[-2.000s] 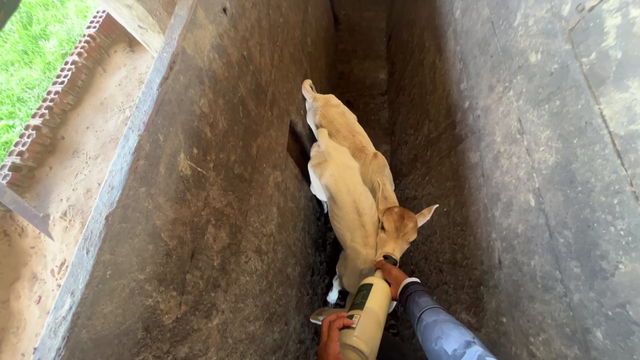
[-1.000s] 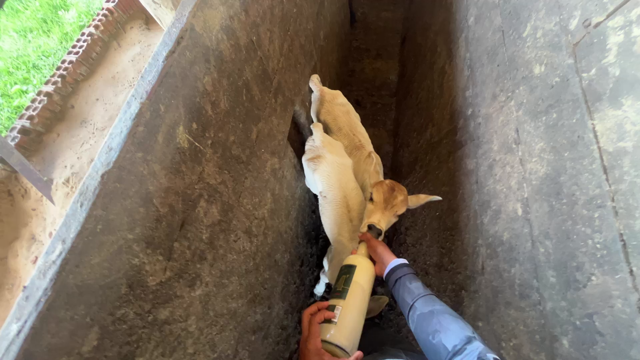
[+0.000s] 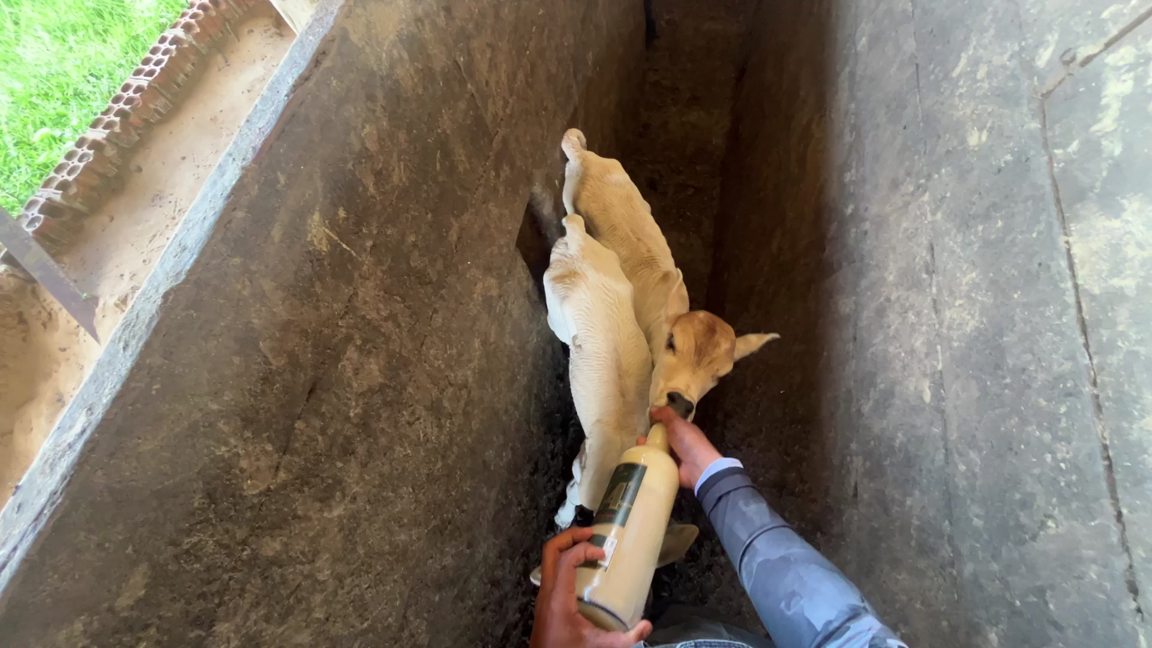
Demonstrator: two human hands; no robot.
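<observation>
A large bottle point(image 3: 643, 513) filled with pale, milky liquid and bearing a dark label slants up from the bottom of the view. My left hand point(image 3: 576, 594) grips its base. My right hand point(image 3: 686, 443) is closed around its neck, at the muzzle of a tan calf point(image 3: 697, 351). The calf's dark nose touches or nearly touches my right fingers; the bottle's tip is hidden there. A second, paler calf point(image 3: 598, 351) stands beside the first, on its left. Its head is mostly hidden beneath the bottle, with an ear showing on either side.
Tall, stained walls flank the calves, one on the left point(image 3: 360, 342) and one on the right point(image 3: 972, 342), with a narrow dark floor point(image 3: 688, 135) between. An opening point(image 3: 538, 229) sits low in the left wall. Beyond that wall lie sandy ground, a row of hollow bricks point(image 3: 117, 126) and grass.
The tan calf's head was bent lower over the bottle's neck two seconds ago; now its muzzle is raised beside my right hand. Both hands have stayed on the bottle.
</observation>
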